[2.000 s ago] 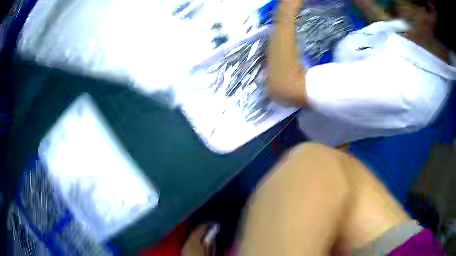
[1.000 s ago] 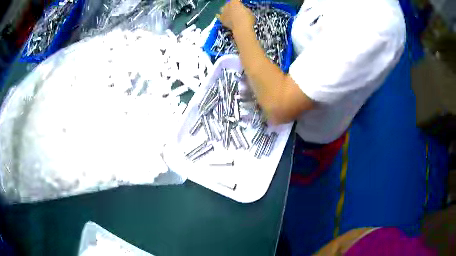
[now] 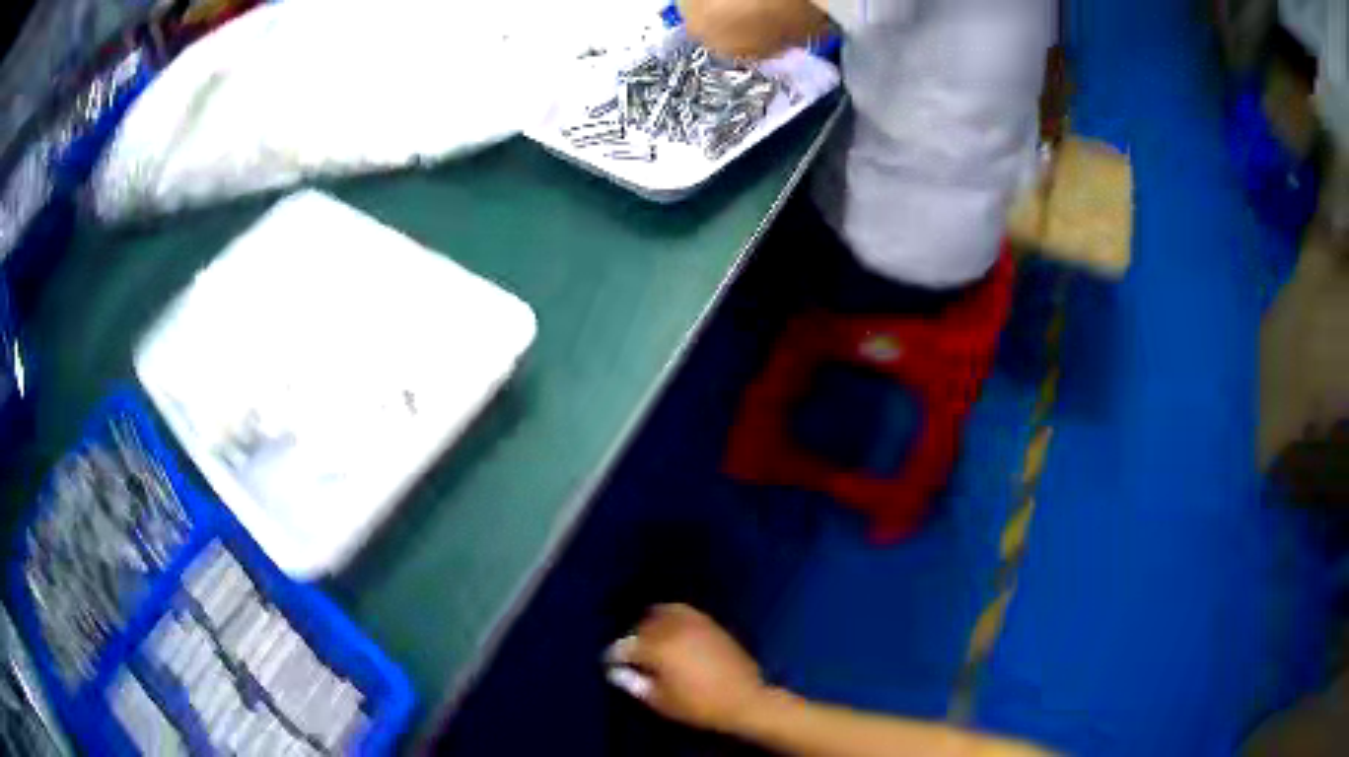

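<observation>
My right hand [image 3: 692, 669] is low in the picture, off the bench's front edge, with white finger cots on its fingertips. Its fingers look curled; whether they hold anything cannot be told. My left hand is out of the picture. A large white tray [image 3: 370, 318] lies on the green bench, with a few small pale pieces in it. Nearer, at lower left, one blue tray [image 3: 33, 599] holds jumbled thin metal parts. Beside it, another blue tray [image 3: 392, 703] holds metal parts in neat rows.
A large white plastic bag [image 3: 326, 89] lies farther along the green bench [image 3: 592, 281]. Beyond is a neighbour's pale tray [image 3: 666, 185] of metal tubes, with a person's hand [image 3: 755, 22] over it. A red stool [image 3: 925, 429] and a cardboard box [image 3: 1087, 207] stand on the blue floor.
The view has swung, bringing the whole white tray and the blue trays into sight. My right hand now shows below the bench edge. The neighbour's tray and bag sit higher in view.
</observation>
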